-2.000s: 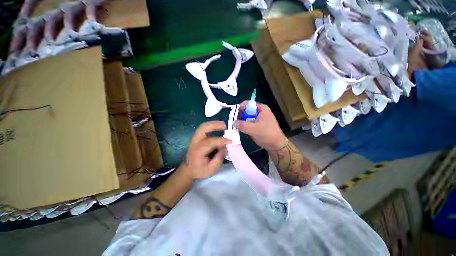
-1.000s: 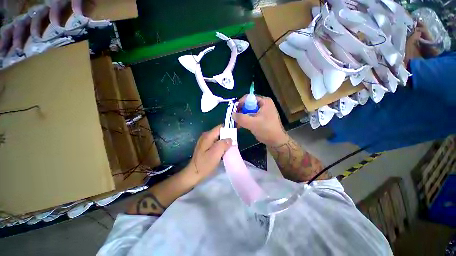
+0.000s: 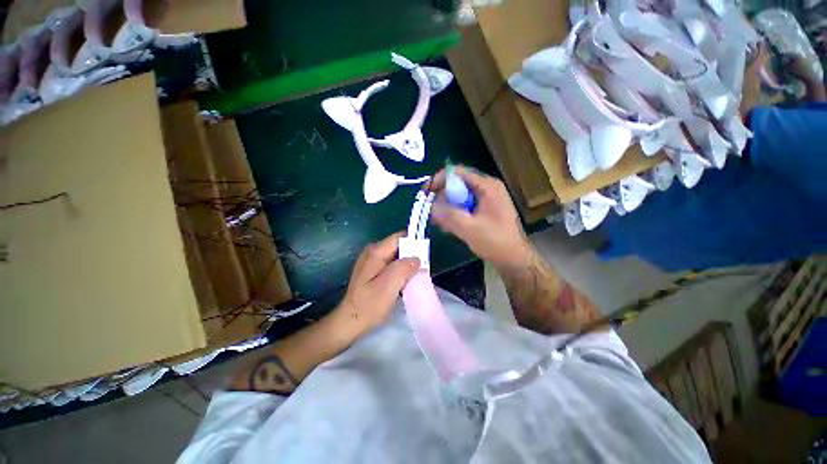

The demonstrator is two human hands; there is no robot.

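A pink-and-white cat-ear headband runs from my shirt front forward to its white pronged end. My left hand grips it at the white block below the prongs, thumb on top. My right hand holds the blue glue bottle beside the prongs, its fingers close to the prong tips. The bottle is blurred, and its tip points up and away from me. Whether the right fingers touch the prongs I cannot tell. Two loose headbands lie on the dark green mat ahead.
Cardboard sheets with wires and white edges stand at left. Stacked headbands lie far left. A headband heap lies on cardboard at right. A green strip crosses ahead. Another person's blue sleeve is at right.
My left hand has closed on the headband's white block. The glue bottle has tilted slightly in my right hand. The headband's near end has shifted against my shirt.
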